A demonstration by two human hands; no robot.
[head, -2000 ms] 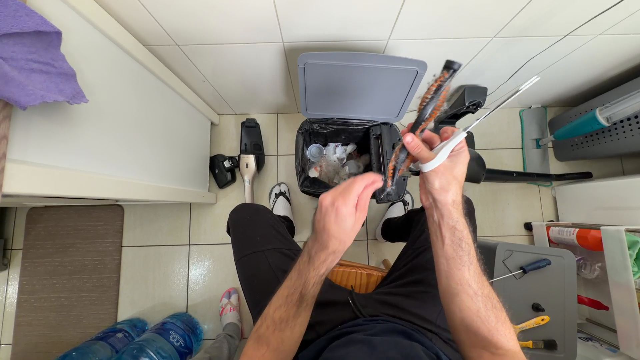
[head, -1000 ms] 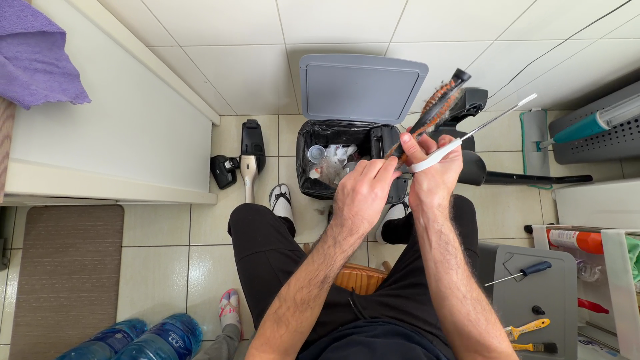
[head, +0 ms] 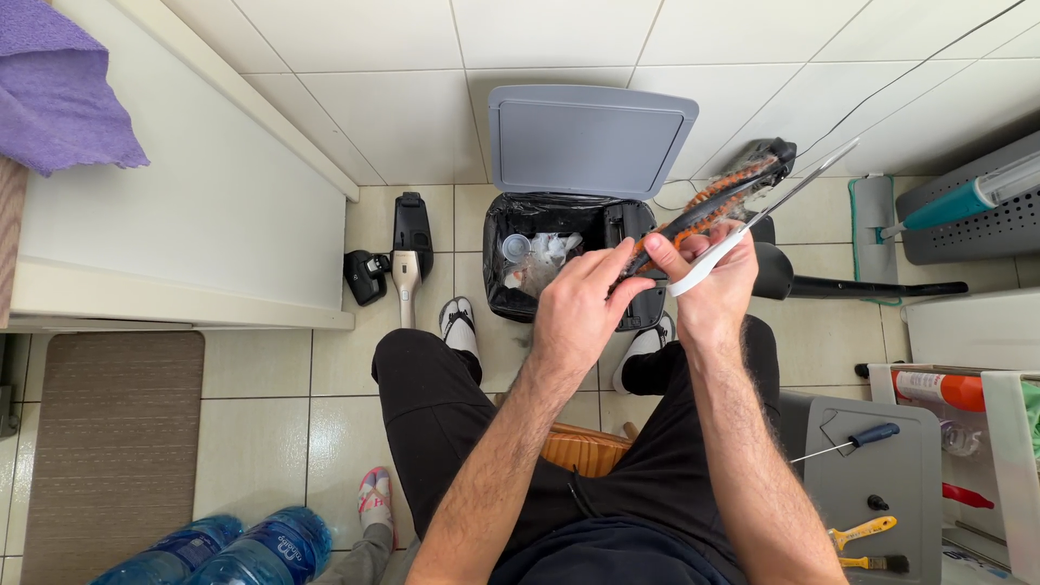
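A vacuum cleaner's brush roll [head: 708,205], black with orange bristles and tangled hair, slants up to the right between my hands. At its lower end the fingers of my left hand [head: 578,302] pinch it. My right hand [head: 719,272] holds the roll's middle with thumb and fingers, along with white-handled scissors [head: 715,258] whose metal blades point up and right. Below the roll stands an open bin [head: 508,305] lined with a black bag, holding plastic cups and grey fluff. A black vacuum floor head [head: 634,223] rests over the bin's right side.
The raised grey lid [head: 593,142] leans near the tiled wall. A handheld vacuum [head: 410,252] lies left of the bin; a flat mop [head: 876,236] is at right. A grey board [head: 914,439] bears a screwdriver [head: 873,435] and brushes. Another person's foot [head: 375,496] is near water bottles [head: 276,548].
The brush roll now lies at a lower slant, and more fluff shows around its upper end. My left hand has moved from the roll's lower end and back onto it.
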